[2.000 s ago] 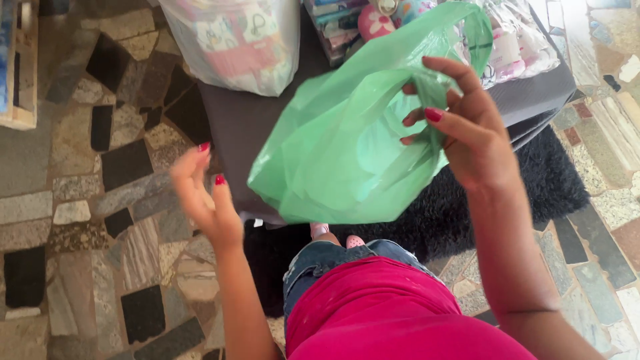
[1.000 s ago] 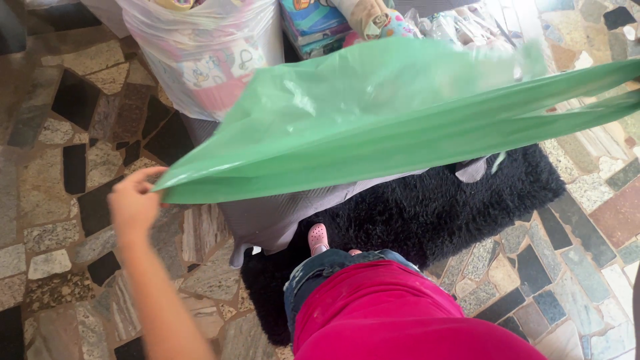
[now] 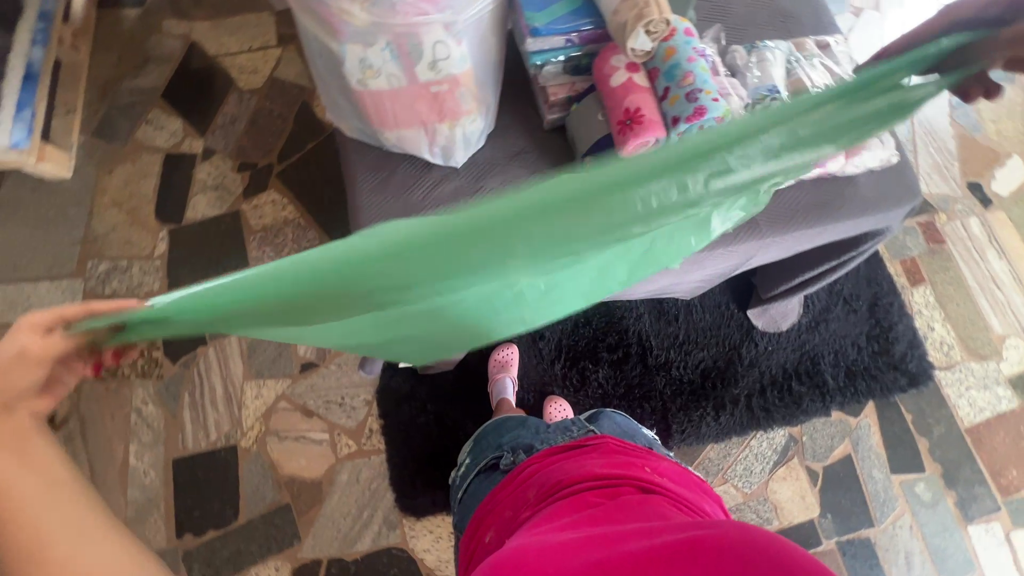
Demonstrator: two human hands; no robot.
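A green plastic bag [image 3: 480, 256] is stretched taut between my hands, slanting up from left to right across the view. Its lower left end is gripped by my left hand [image 3: 56, 352] at the left edge. At the upper right my right hand [image 3: 972, 60], dark and partly cut off by the frame, holds the other end. The bag passes over the front of a couch or bed with a gray cover [image 3: 432, 192] and hides part of it.
On the gray cover stand a white translucent bag of diaper packs [image 3: 416, 88], a pink flowered roll [image 3: 628, 104], a patterned blue roll [image 3: 688, 80], a beige roll [image 3: 640, 28] and plastic-wrapped packs [image 3: 560, 56]. A black shaggy rug [image 3: 720, 360] lies on the stone floor. A wooden crate [image 3: 60, 136] is at far left.
Two seconds ago the green bag hung bunched from my right hand, with my left hand off it. Now both hands hold it, pulled wide apart.
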